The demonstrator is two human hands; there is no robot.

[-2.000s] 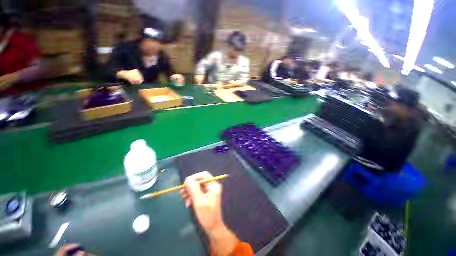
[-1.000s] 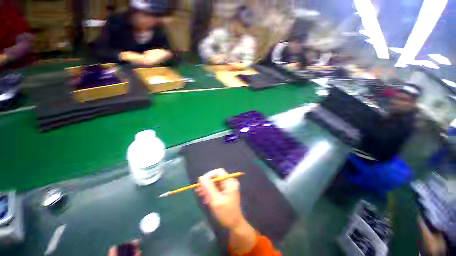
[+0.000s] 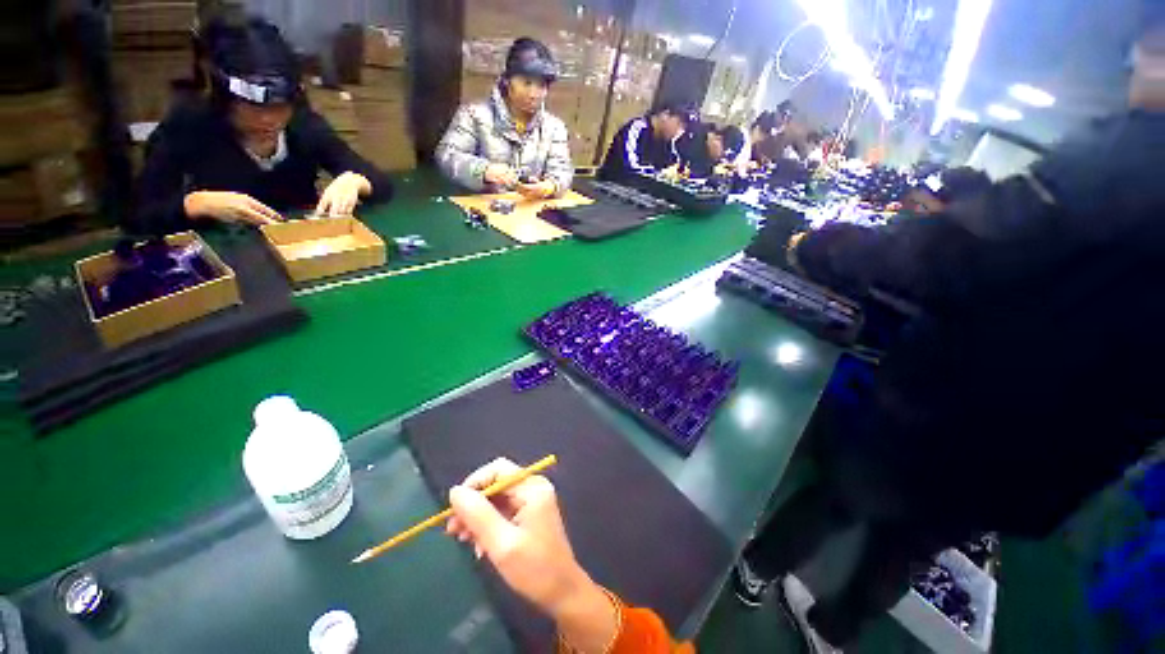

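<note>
My right hand (image 3: 517, 530) holds a thin yellow-orange brush (image 3: 441, 515) above the black foam mat (image 3: 639, 517), its pale tip pointing left toward the bench. My left hand is not in view. A white bottle (image 3: 298, 470) with a printed label stands left of the mat. A small white cap (image 3: 334, 631) lies on the bench at the bottom edge. One dark purple housing (image 3: 534, 376) lies at the mat's far edge, beside a tray (image 3: 632, 367) filled with rows of purple housings.
A small jar (image 3: 84, 595) stands at the lower left. Across the green bench are an open box of dark parts (image 3: 156, 288), a nearly empty box (image 3: 325, 247) and seated workers. A person in dark clothes (image 3: 984, 319) stands close on the right, above a white crate (image 3: 948, 600).
My left hand, partly visible at the bottom edge before, is out of view. The view has shifted, and a person in dark clothes now fills the right side. The brush stays in my right hand.
</note>
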